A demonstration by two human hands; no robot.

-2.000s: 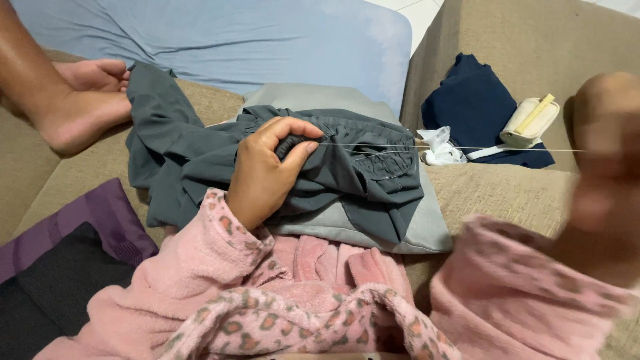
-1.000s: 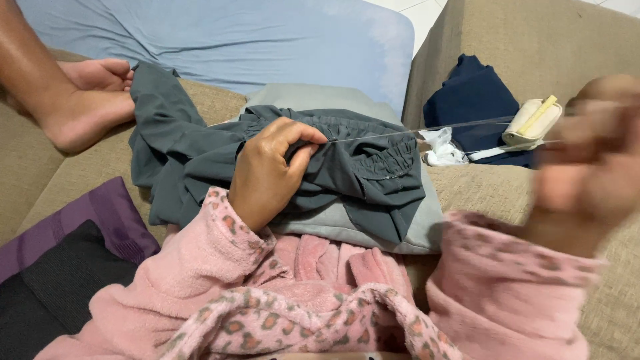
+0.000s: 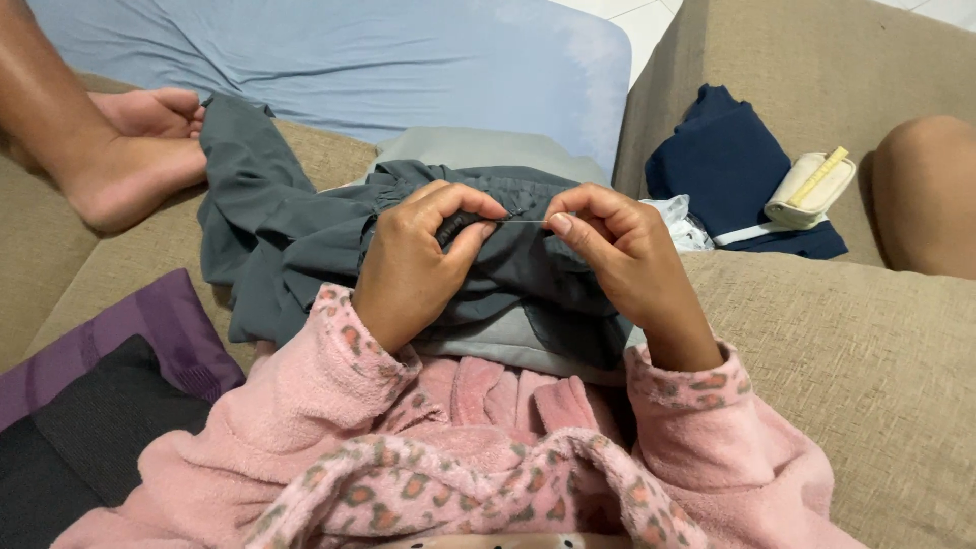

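Observation:
A dark grey-green garment with a gathered edge lies across my lap on a light grey cushion. My left hand pinches a bunched fold of the garment between thumb and forefinger. Just right of it, my right hand has thumb and fingertips closed on a thin thread or needle; which of the two it is cannot be told. That fine line spans the short gap between both fingertips, above the cloth.
A beige sofa surrounds me. At right lie navy cloth, a small cream pouch, white plastic and a person's knee. Another person's foot touches the garment at left. Purple cloth lies lower left.
My right hand was raised far to the right with a long thread stretched from the garment; it has come back left, close to my left hand. My left hand keeps its hold on the fabric.

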